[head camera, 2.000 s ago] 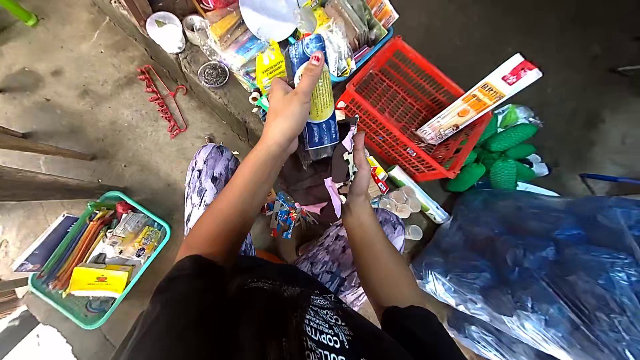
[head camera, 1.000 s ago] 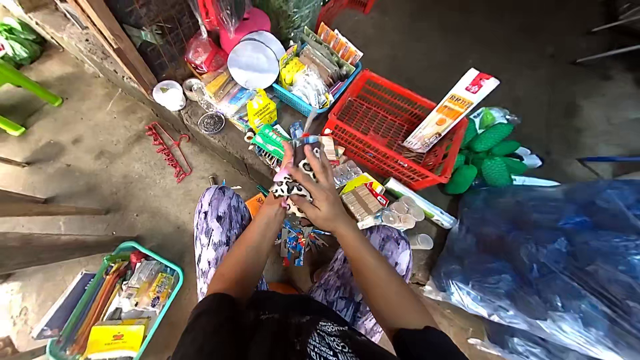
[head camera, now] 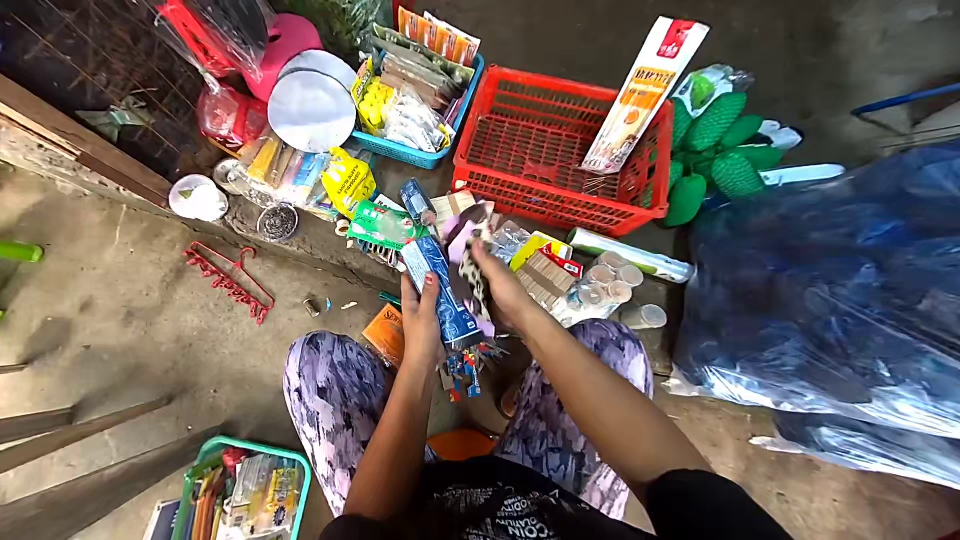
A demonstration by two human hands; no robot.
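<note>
My left hand (head camera: 422, 319) grips a long blue package (head camera: 448, 296) by its lower left side, over the space between my knees. Folded cloth with pink and leopard-print parts (head camera: 471, 274) is in my right hand (head camera: 499, 281), just beside the package. Beyond my hands lie a small blue roll (head camera: 417, 201), a green packet (head camera: 381, 225) and a yellow bag of disposable gloves (head camera: 349, 181). Right of my right hand are a bundle of wooden sticks (head camera: 546, 276) and several clear plastic cups (head camera: 611, 279). Small blue and red packets (head camera: 466, 373) show below the blue package.
A red plastic crate (head camera: 559, 202) holding a long printed packet (head camera: 645, 94) stands ahead, beside a blue basket (head camera: 416, 156) of goods. Dark plastic-wrapped bulk (head camera: 817, 300) fills the right. A green basket (head camera: 306, 480) stands lower left; a red hanger (head camera: 232, 281) lies on the floor.
One second ago both hands were together around the patterned cloth; now they are apart, the left with the blue package. Two seconds ago the left hand held blue and yellow packages higher up.
</note>
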